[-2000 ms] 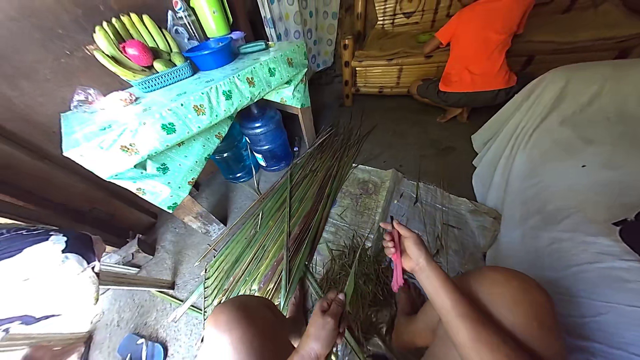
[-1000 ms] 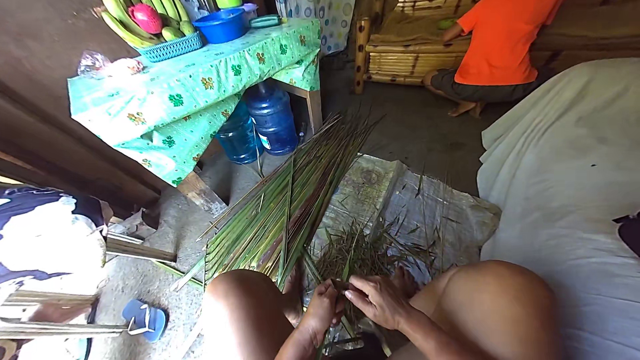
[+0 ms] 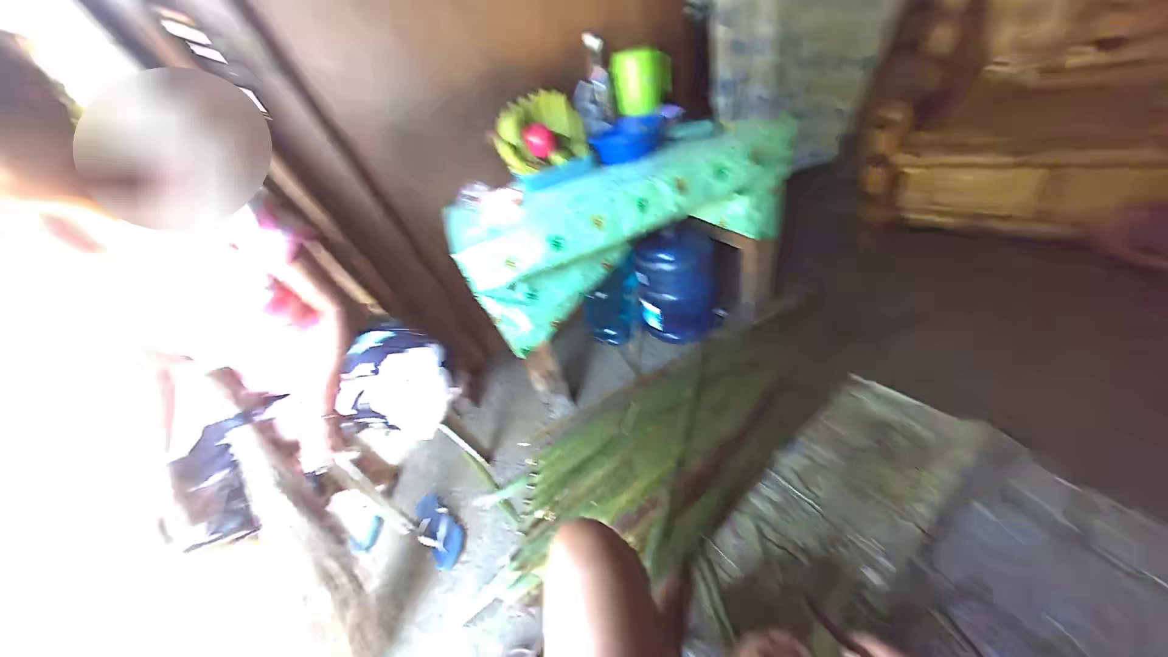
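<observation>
Only small parts of my two hands show at the bottom edge of the blurred head view. My left hand (image 3: 772, 643) is low beside the loose leaf scraps. A little to its right is my right hand (image 3: 873, 646), close to a thin dark strip or blade (image 3: 832, 624); whether a hand grips it cannot be made out. A large bundle of long green and brown palm leaves (image 3: 630, 456) lies on the floor beyond my knee. Dark shredded scraps (image 3: 794, 589) lie on a worn sheet (image 3: 876, 465) right of the bundle.
A table with a green patterned cloth (image 3: 584, 242) holds fruit and a blue bowl (image 3: 628, 141); blue water jugs (image 3: 677, 287) stand below. Blue slippers (image 3: 443, 532) lie on the floor. A person (image 3: 310, 301) is at the left, and bamboo furniture (image 3: 1013, 192) at the back right.
The view has swung strongly left, bringing a person into sight and taking the orange-shirted one out. My hands, together a second ago, now show slightly apart at the bottom edge.
</observation>
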